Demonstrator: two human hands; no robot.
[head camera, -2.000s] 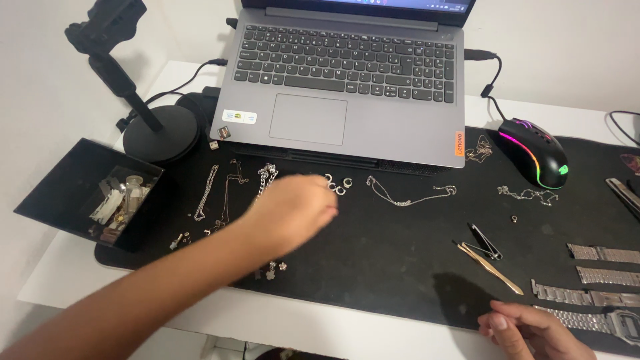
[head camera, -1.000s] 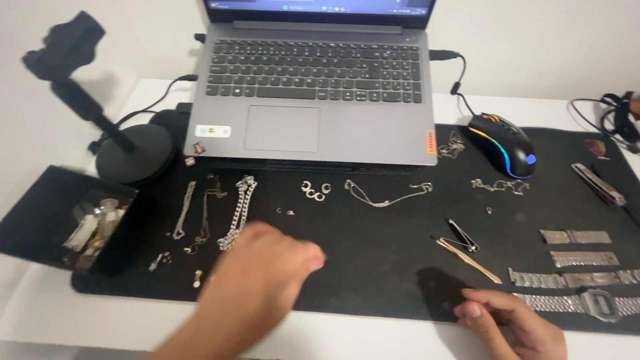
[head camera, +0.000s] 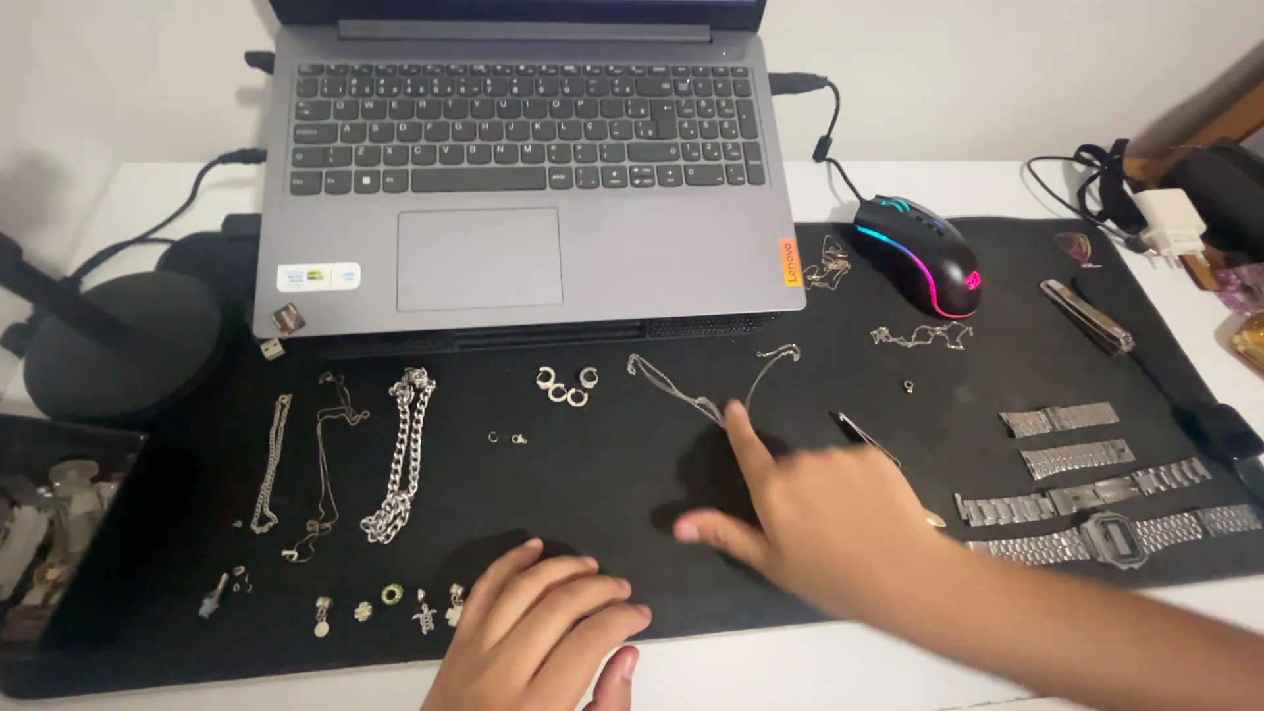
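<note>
My right hand (head camera: 839, 523) hovers over the black desk mat with its index finger extended near the bottom of a thin silver chain necklace (head camera: 676, 395). It holds nothing that I can see. My left hand (head camera: 543, 632) rests at the mat's front edge, fingers apart and empty, beside several small charms (head camera: 392, 594). A thick curb chain (head camera: 410, 454) and two thinner chains (head camera: 272, 464) lie to the left. Hoop earrings (head camera: 568, 386) sit in a cluster at the centre. Tweezers or a similar slim metal tool (head camera: 869, 436) lie partly hidden behind my right hand.
A grey laptop (head camera: 612, 247) stands at the back, with a lit mouse (head camera: 923, 257) to its right. Metal watch bands (head camera: 1084, 492), a digital watch (head camera: 1116, 538) and a nail clipper (head camera: 1086, 314) lie at the right. A dark box of small items (head camera: 99, 553) and a round stand base (head camera: 123, 341) are left.
My left hand has drawn back from over the mat to its front edge. My right hand has moved in from the lower right towards the thin necklace. The view has shifted.
</note>
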